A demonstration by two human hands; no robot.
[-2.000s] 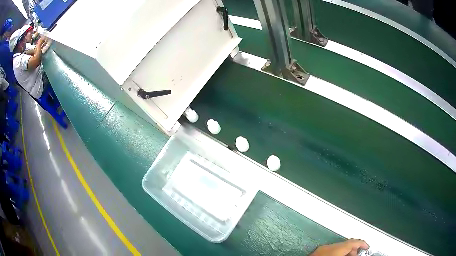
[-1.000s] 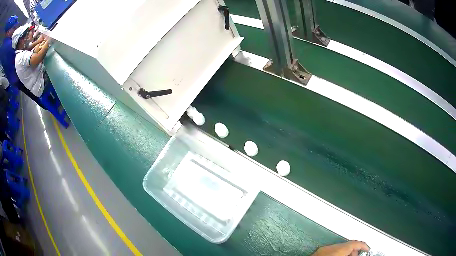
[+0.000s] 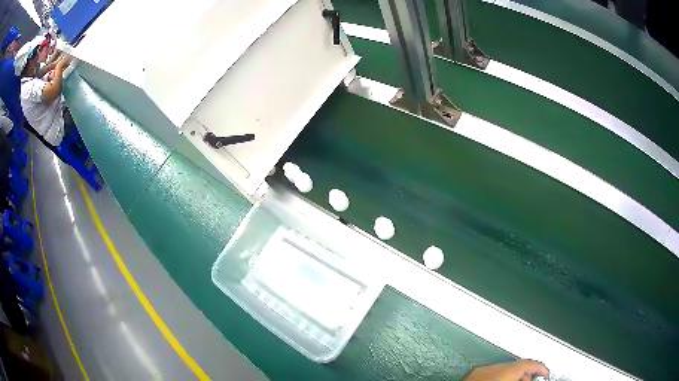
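Note:
Several white round pieces (image 3: 384, 228) lie in a row on the dark green conveyor belt (image 3: 506, 201), close to the near white guide rail (image 3: 461, 299). Two of them (image 3: 302, 181) touch or overlap beside the white machine's opening. My left hand (image 3: 510, 370) is at the bottom edge, right of centre, cut off by the frame. Its fingertips are over a small shiny, clear-looking patch at the rail; whether they hold anything cannot be told. My right hand is not in view.
A clear plastic bin (image 3: 298, 286) with a pale rectangle in its base stands on the green bench edge (image 3: 186, 201). The white machine housing (image 3: 223, 74) with black levers covers the belt. Grey support posts (image 3: 409, 56) stand beyond. People (image 3: 45, 97) sit at far left.
The white pieces have moved right and down along the belt, and more of the pieces beside the machine now shows. My left hand has barely moved.

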